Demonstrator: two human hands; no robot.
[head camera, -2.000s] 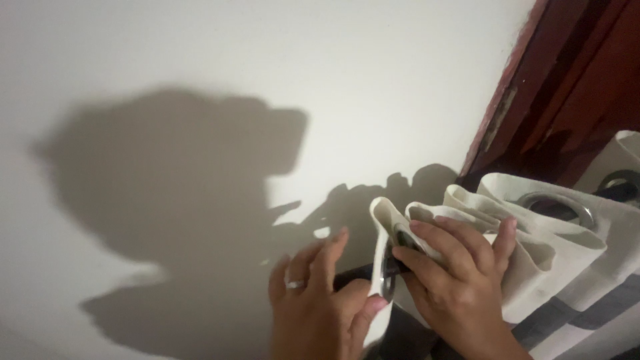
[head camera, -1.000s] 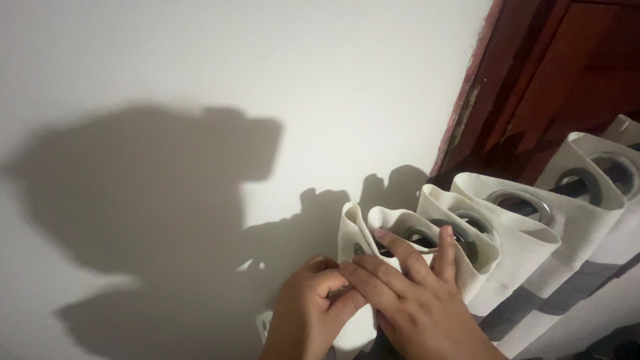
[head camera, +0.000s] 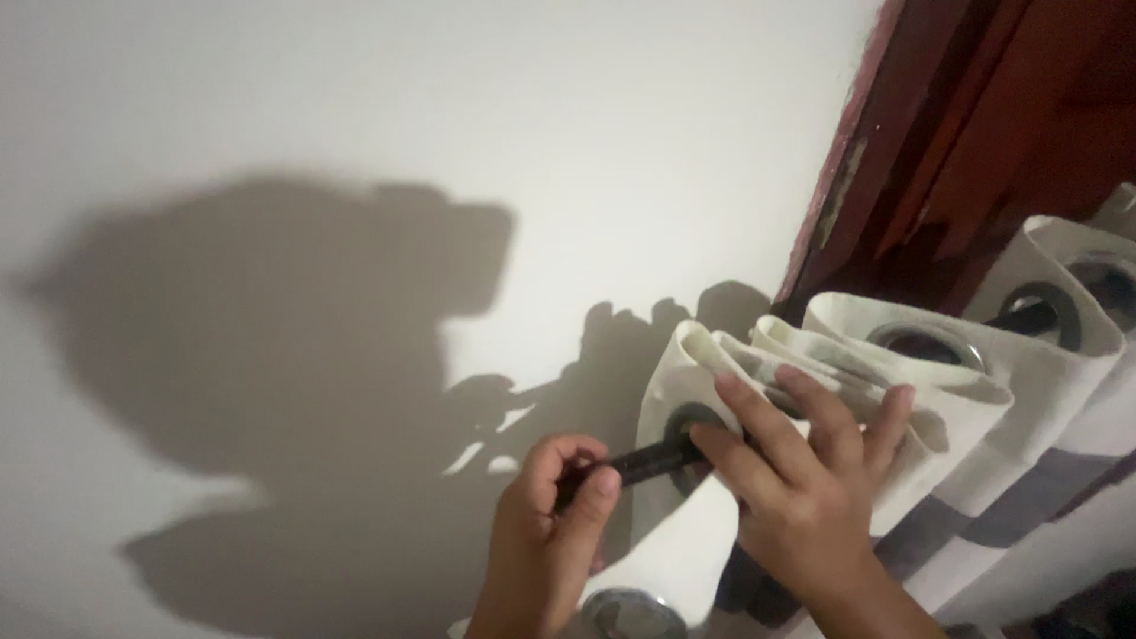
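Note:
A white grommet curtain (head camera: 945, 444) with dark bands hangs in folds on a black curtain rod (head camera: 652, 463). My left hand (head camera: 555, 524) grips the rod near its left end, thumb and fingers around it. My right hand (head camera: 799, 479) lies on the bunched folds with fingers spread, its index fingertip at the dark grommet (head camera: 692, 435) that the rod passes through. Below, between my hands, the curtain's edge part hangs off the rod with a silver grommet (head camera: 633, 612). Further right, another grommet (head camera: 1043, 315) sits around the rod.
A pale wall (head camera: 621, 133) fills the left and middle, with large shadows of a head and hands on it. At the right stands a dark red wooden frame (head camera: 941, 133) with a chipped edge. Something dark lies at the lower right corner.
My left hand, at the curtain's end fold one second ago, now holds the bare rod. The rod shows between my hands again, and a loose curtain part with a silver grommet is visible below.

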